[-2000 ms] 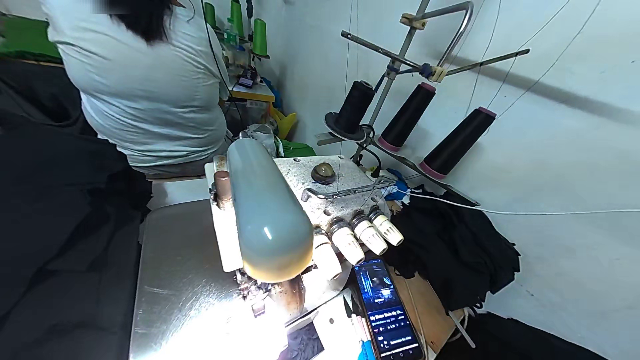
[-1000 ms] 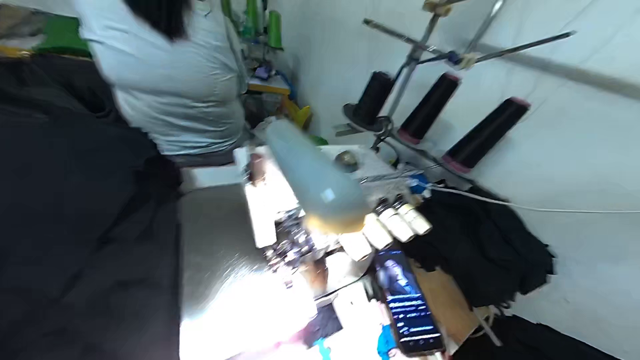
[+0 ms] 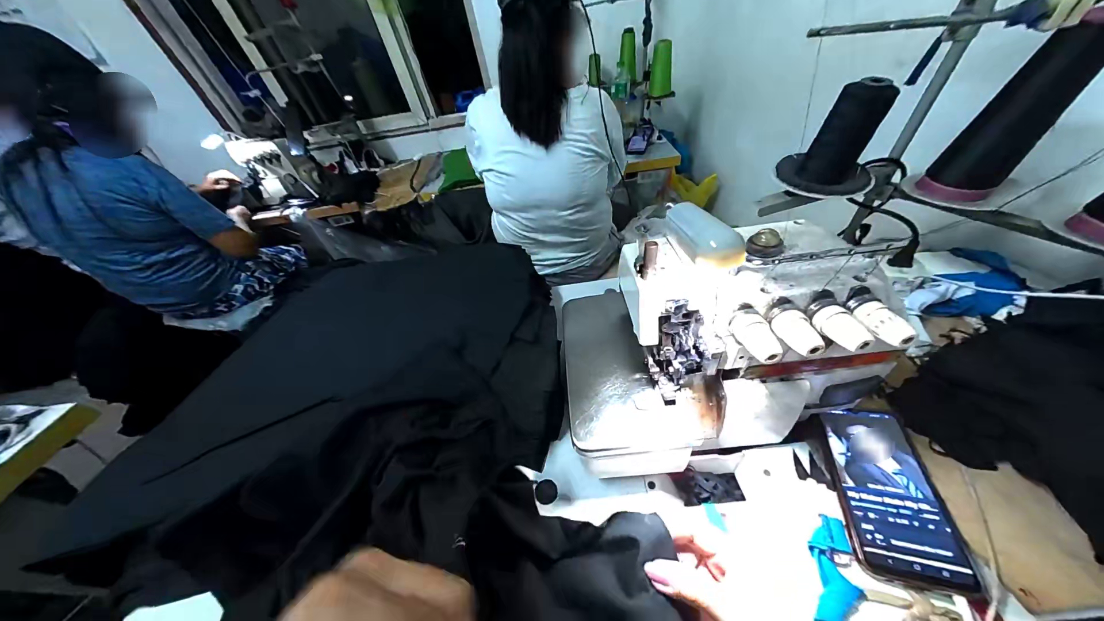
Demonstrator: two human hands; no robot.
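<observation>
Black fabric (image 3: pixel 371 371) spreads in a large pile left of a white overlock sewing machine (image 3: pixel 690 328). At the bottom edge my left hand (image 3: pixel 384 591) rests over the dark cloth, blurred, its fingers not clearly visible. My right hand (image 3: pixel 694 573) is at the right edge of a black fabric piece (image 3: pixel 604 552), fingers around its border, in the bright light below the machine. The machine's metal work plate (image 3: pixel 608 379) has no cloth on it. A smartphone (image 3: pixel 897 500) with a lit screen lies right of my right hand.
Black thread cones (image 3: pixel 849 129) stand on a rack at the right. Black cloth (image 3: pixel 1018 388) lies behind the phone, and a blue strip (image 3: pixel 832 569) beside it. One person (image 3: pixel 552 172) sits ahead with their back to me; another person (image 3: pixel 129 216) sits at a machine on the left.
Both my hands and the black piece at the bottom have come into view. The view has swung left and now takes in the second person and the window.
</observation>
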